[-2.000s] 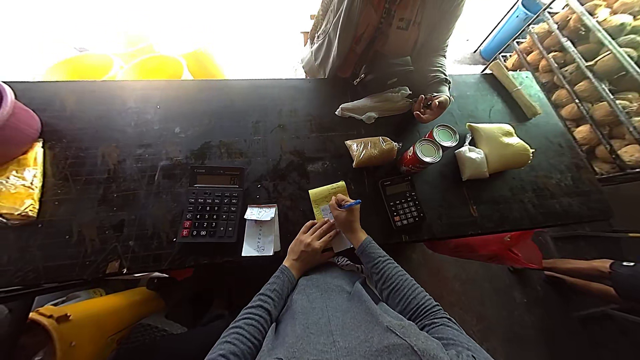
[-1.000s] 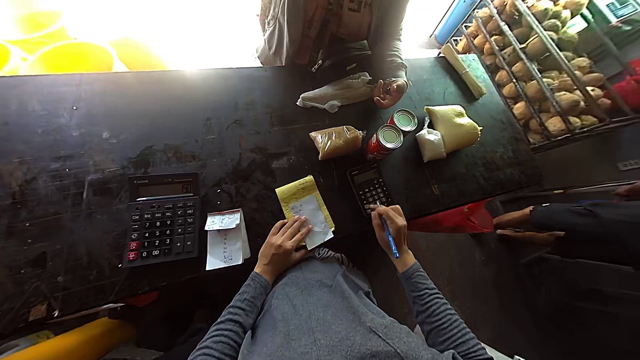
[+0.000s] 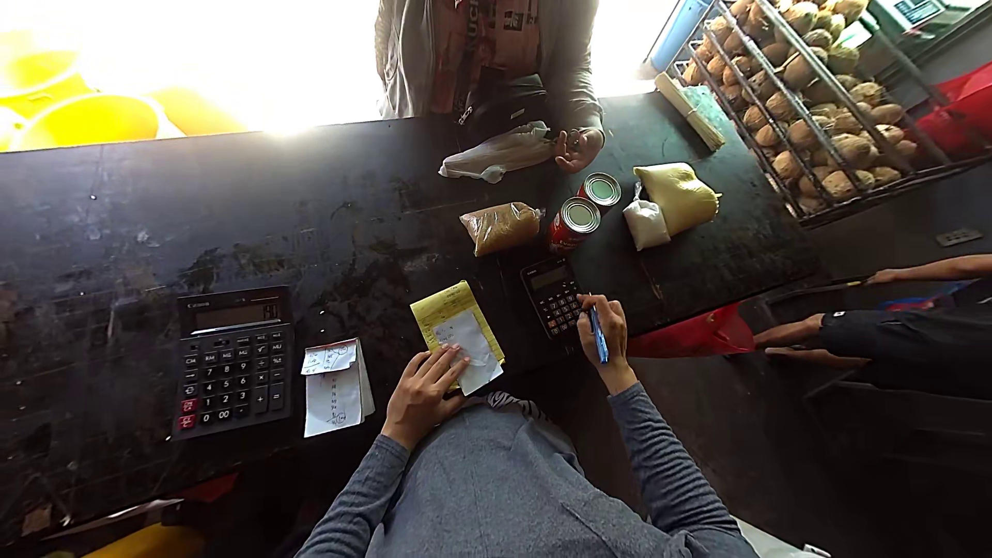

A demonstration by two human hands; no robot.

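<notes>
My left hand lies flat, fingers spread, on a small white paper that rests on a yellow notepad. My right hand holds a blue pen and touches the keys of a small black calculator with a fingertip. Beyond this calculator are two red cans, a clear bag of brown granules, a small bag of white contents and a larger yellowish bag. A larger Canon calculator lies at the left, beside handwritten slips.
Across the dark table stands a person, one hand near a plastic bag. A bundle of thin sticks lies at the far right corner. Coconuts fill a metal rack beyond; another person's legs show at right.
My right hand has moved right from the yellow notepad to the small calculator, with the pen still in it. My left hand stays on the papers. The view has shifted.
</notes>
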